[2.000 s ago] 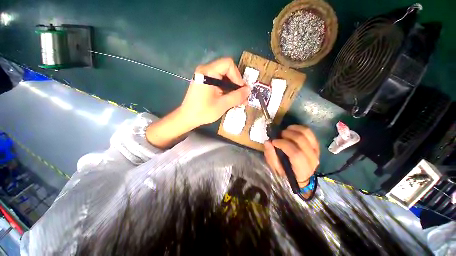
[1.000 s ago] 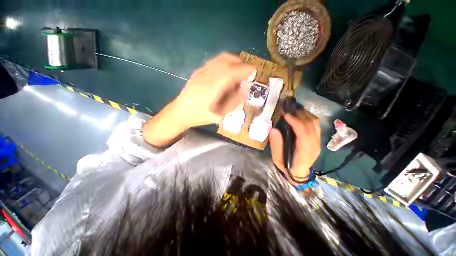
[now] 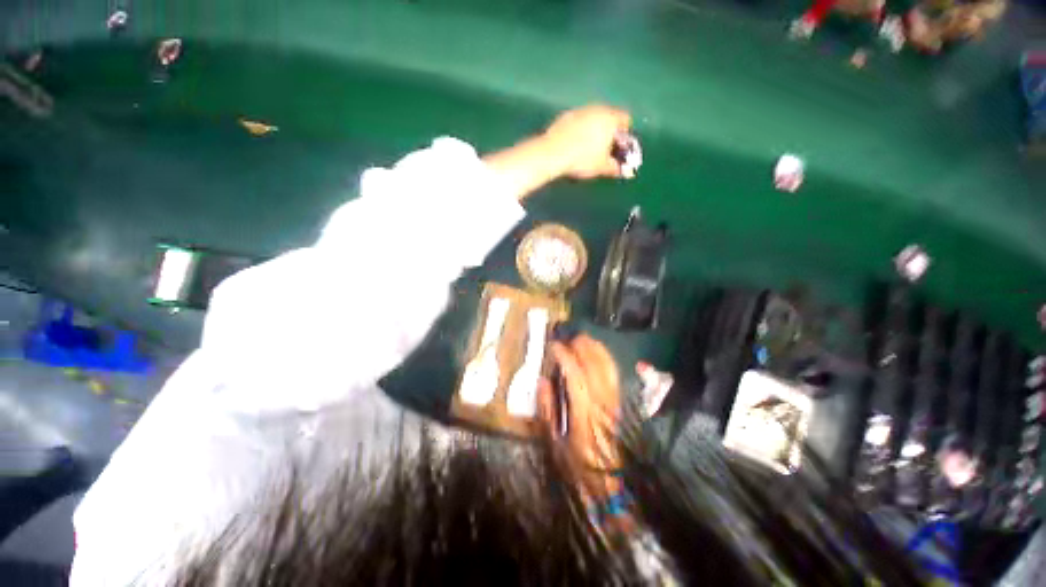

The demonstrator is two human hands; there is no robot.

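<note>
My left hand (image 3: pixel 585 143) is stretched out over the green belt and holds a small circuit board assembly (image 3: pixel 626 155) with a white rim at its fingertips. My right hand (image 3: pixel 587 396) is blurred at the right edge of the tan work block (image 3: pixel 477 415), with its fingers curled around the dark handle of the soldering iron (image 3: pixel 561 404). The iron's tip cannot be made out. Two white holding pads (image 3: pixel 490 355) lie on the block, with no board between them.
The tip-cleaning bowl (image 3: pixel 552 258) stands above the block, beside the fume fan (image 3: pixel 633 275). The solder spool (image 3: pixel 176 275) is at the left. The sponge tray (image 3: pixel 769 421) and compartment tray (image 3: pixel 906 401) are at the right. Small assemblies (image 3: pixel 788 172) lie on the green belt (image 3: pixel 711 149).
My left hand has left the block and reached out to the belt with the board. My right hand stays beside the block. The view has shifted to show more of the belt.
</note>
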